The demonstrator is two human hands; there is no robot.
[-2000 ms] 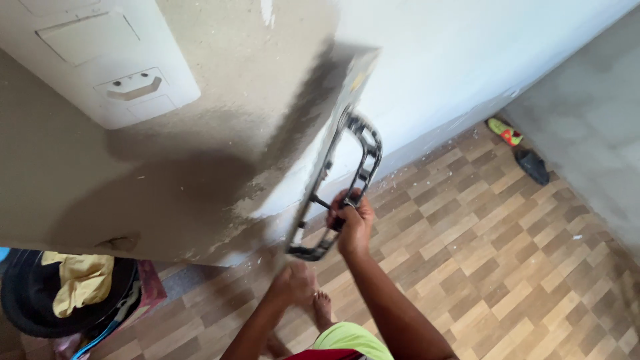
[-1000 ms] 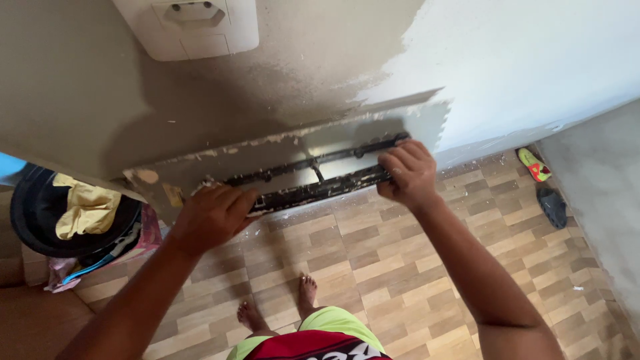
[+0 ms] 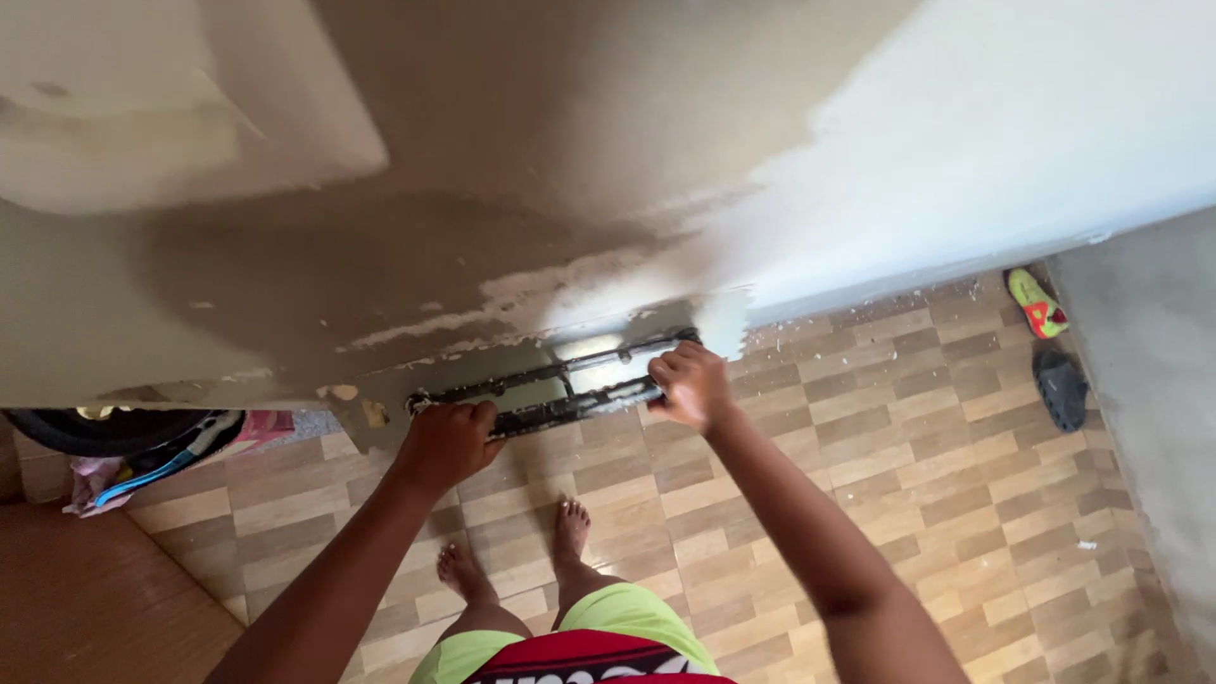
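A long, wide plastering trowel with a black handle frame [image 3: 570, 410] lies with its metal blade [image 3: 522, 394] against the lower part of the wall. My left hand [image 3: 448, 444] grips the left end of the frame, and my right hand [image 3: 691, 385] grips its right end. Above the blade, the wall [image 3: 456, 256] is grey-brown on the left and coated with white plaster [image 3: 950, 142] on the right. A ragged pale streak of plaster runs just over the blade's upper edge. The blade's face bears dried splashes.
A blurred white socket plate [image 3: 275, 114] is at the upper left. A black tub [image 3: 123, 437] and coloured cloth or bags stand at the left. A bright shoe [image 3: 1037, 304] and a dark shoe [image 3: 1060, 389] lie by the right wall. White crumbs dot the patterned floor [image 3: 902, 456].
Two seconds ago the trowel was steeply tilted, with my right hand on its frame. One second ago both hands held it nearly level; both still do. The view has shifted.
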